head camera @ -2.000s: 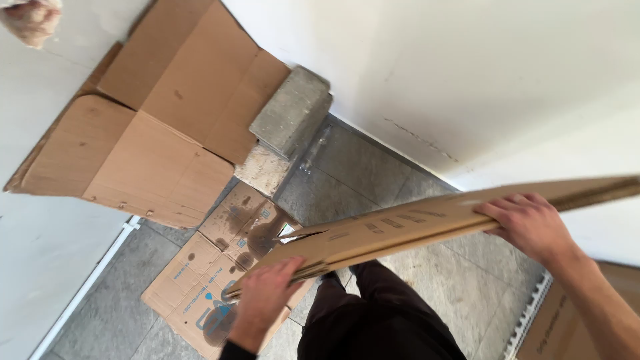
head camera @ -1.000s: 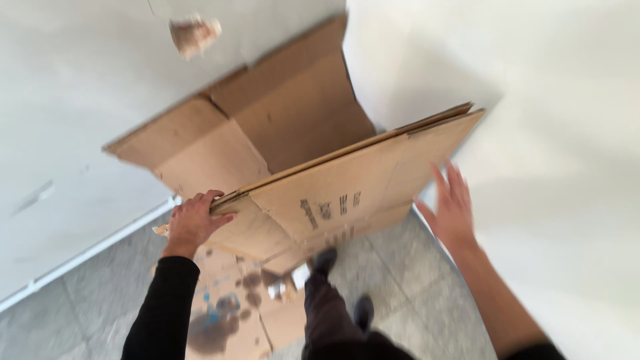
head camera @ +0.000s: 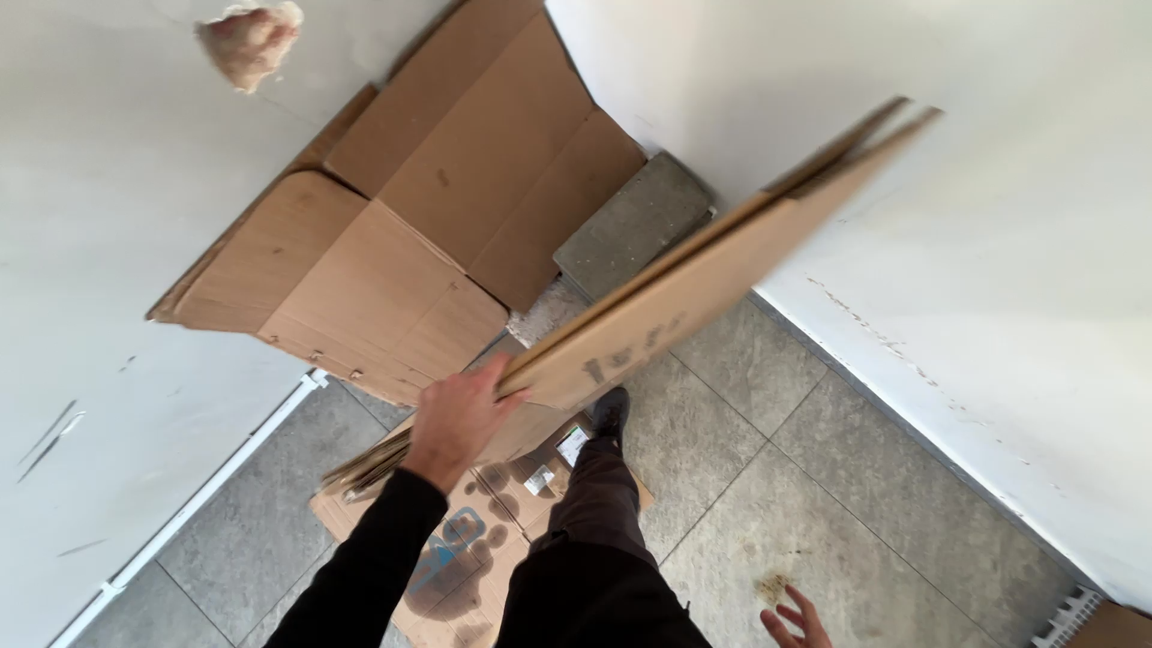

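My left hand [head camera: 463, 416] grips the top edge of a folded flat cardboard box [head camera: 666, 315], which stands slanted in front of my legs, its far end reaching toward the right wall. Dark print shows on its near face. At the bottom right, my right hand [head camera: 796, 621] hangs over the tiled floor, fingers apart and holding nothing. More flattened cardboard [head camera: 477, 171] leans against the left wall near the corner. A stained cardboard sheet [head camera: 468, 585] lies on the floor beneath the held box and beside my leg.
A grey block [head camera: 634, 225] stands in the corner, with a rough pale piece [head camera: 546, 310] beside it. A white pipe [head camera: 216, 490] runs along the foot of the left wall. At the lower right are a white ridged strip [head camera: 1068, 616] and brown cardboard [head camera: 1116, 627].
Two seconds ago both my hands were on the folded box. My right hand has let go and moved down to the lower right, while my left hand still holds the box, now tilted more steeply.
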